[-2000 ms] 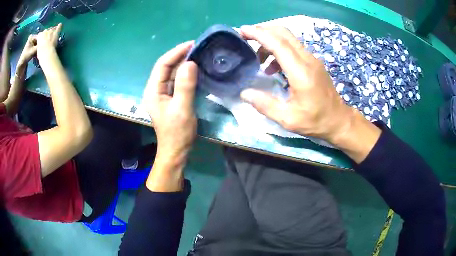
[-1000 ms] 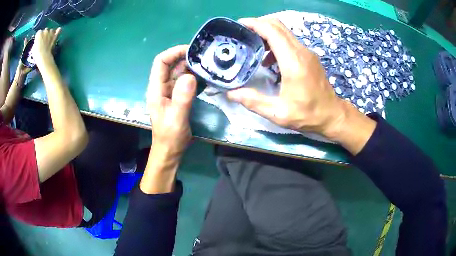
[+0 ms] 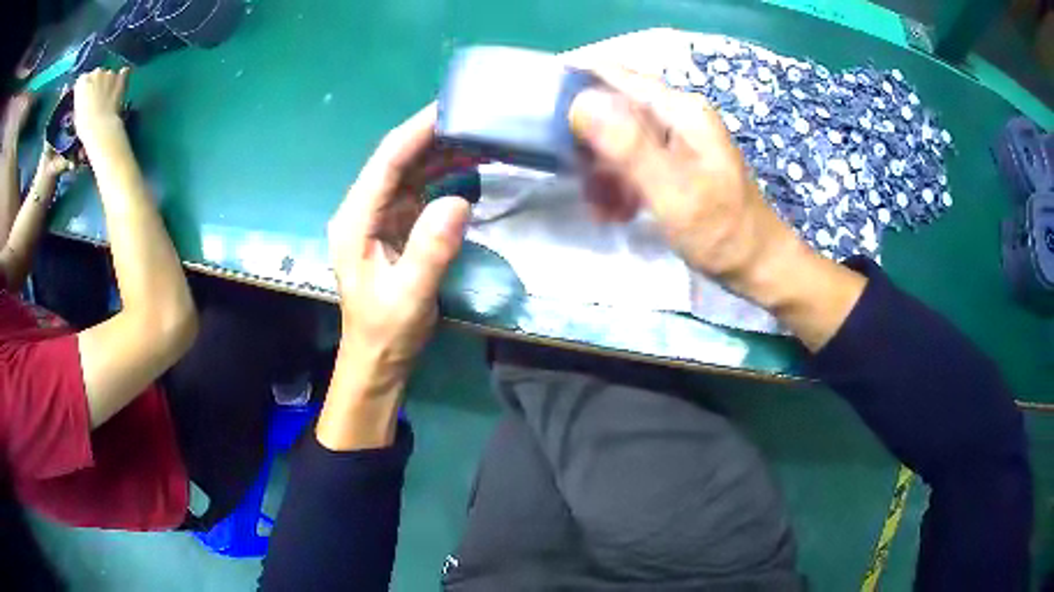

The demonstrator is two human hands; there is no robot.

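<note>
A dark blue-grey housing (image 3: 506,102), blurred by motion, is held up above the bench with a flat outer side showing and its hollow hidden. My right hand (image 3: 670,174) grips its right side with the fingers, which are also blurred. My left hand (image 3: 399,237) is at its left and below, fingers curled behind the lower left corner. A dark thing (image 3: 453,187) shows between my left thumb and fingers; I cannot tell what it is. A white sheet (image 3: 589,257) lies beneath, and a heap of small dark inserts with white spots (image 3: 826,145) lies on its right part.
The green bench (image 3: 312,81) has its front edge before my legs. More dark housings stand at the far left (image 3: 173,23) and far right (image 3: 1032,208). At the left, a person in a red sleeve (image 3: 46,387) holds a dark part. A blue stool (image 3: 260,497) is below.
The housing has turned from its open side facing me to an outer side showing. My right fingers have shifted along its right side. The neighbor's hands have moved slightly.
</note>
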